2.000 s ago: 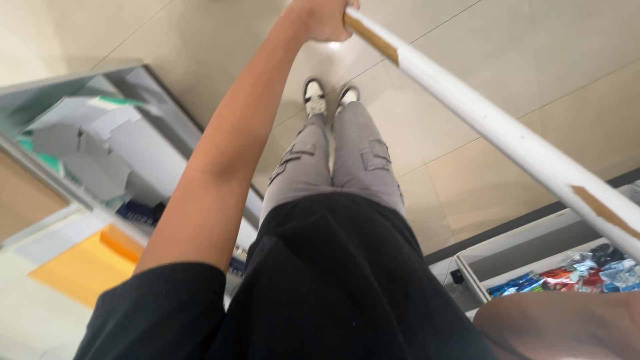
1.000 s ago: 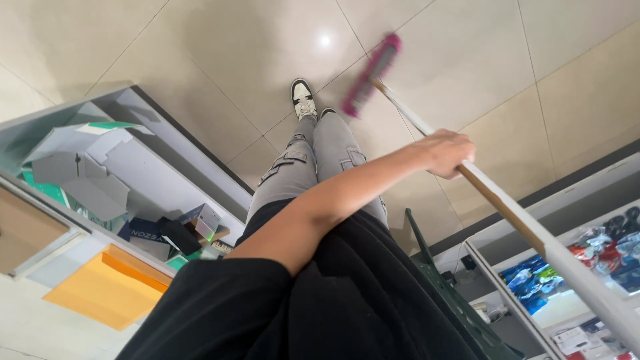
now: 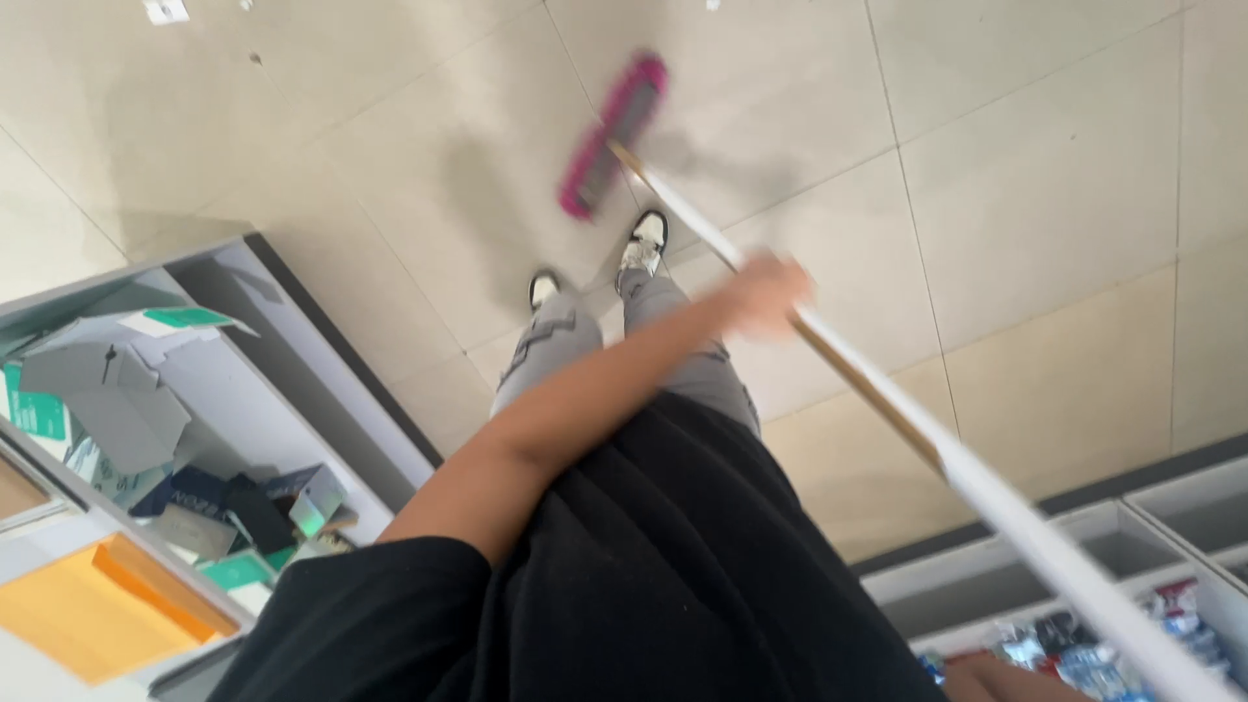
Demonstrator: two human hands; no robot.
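Observation:
My left hand (image 3: 768, 295) is closed around the white-and-brown handle (image 3: 863, 380) of a floor mop or broom, its arm crossing in front of my body. The long head with a pink fringe (image 3: 614, 136) lies on the tiled floor just beyond my shoes, blurred. From there the handle slants down to the lower right corner, where its upper end runs out of view. Only a bare part of my right arm (image 3: 1009, 680) shows at the bottom edge, below the handle; my right hand is not in view.
At the left stands an open cabinet (image 3: 341, 361) with cardboard boxes (image 3: 122, 400) and an orange envelope (image 3: 117, 604) beside it. A grey-edged shelf unit (image 3: 1024, 565) holding shiny packets (image 3: 1092, 663) is at the lower right. Small white scraps (image 3: 166, 11) lie on the floor at the top.
The pink head, out of view two seconds ago, came into view and now lies farther left on the floor than one second ago. My left hand stays on the handle. The view has shifted.

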